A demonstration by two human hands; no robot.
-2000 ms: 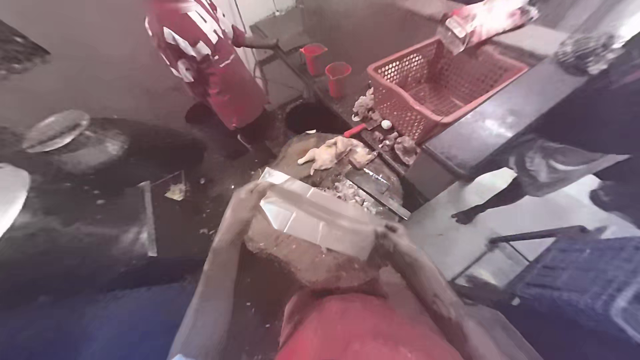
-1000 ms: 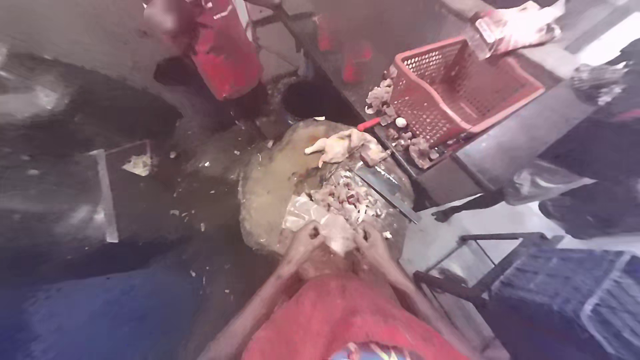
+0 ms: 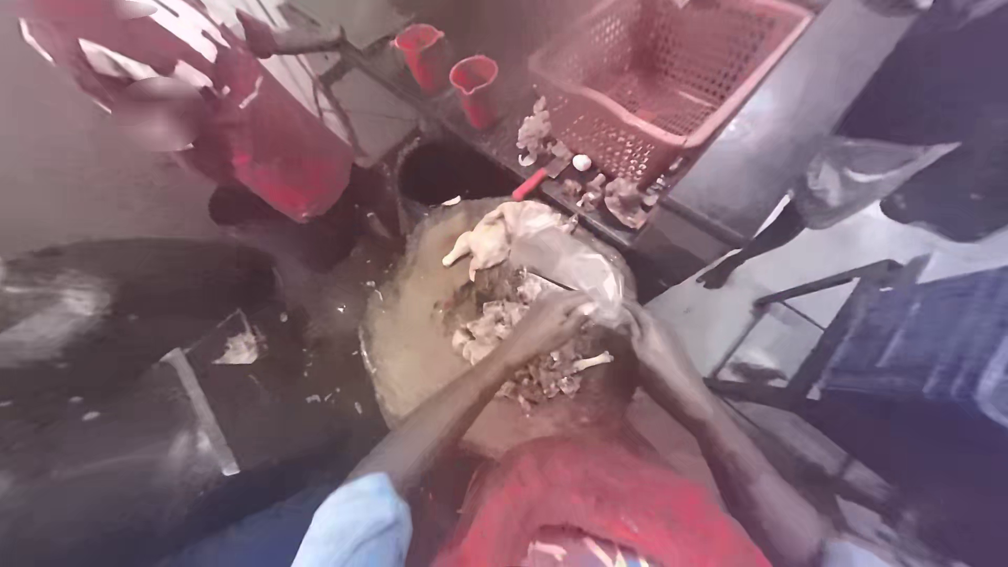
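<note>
Both hands hold a clear plastic bag (image 3: 587,272) at its near edge, over the right side of a round chopping block (image 3: 413,331). My left hand (image 3: 571,311) grips it on the left, my right hand (image 3: 636,323) on the right. Cut chicken pieces (image 3: 488,327) lie in a heap below and beside my left hand. A larger plucked piece of chicken (image 3: 504,232) rests at the block's far edge, partly behind the bag. The cleaver seen earlier is mostly hidden by the bag and my left hand.
A red plastic basket (image 3: 677,130) stands on the counter beside a red-handled knife (image 3: 531,183) and meat scraps (image 3: 626,201). Two red jugs (image 3: 476,90) are farther back. A person in red (image 3: 287,150) stands at the far left; another person's hand (image 3: 720,268) is at the right.
Both hands have moved from the block's near side to its right side. The plastic bag, stretched wide two seconds ago, now extends away from my hands over the block.
</note>
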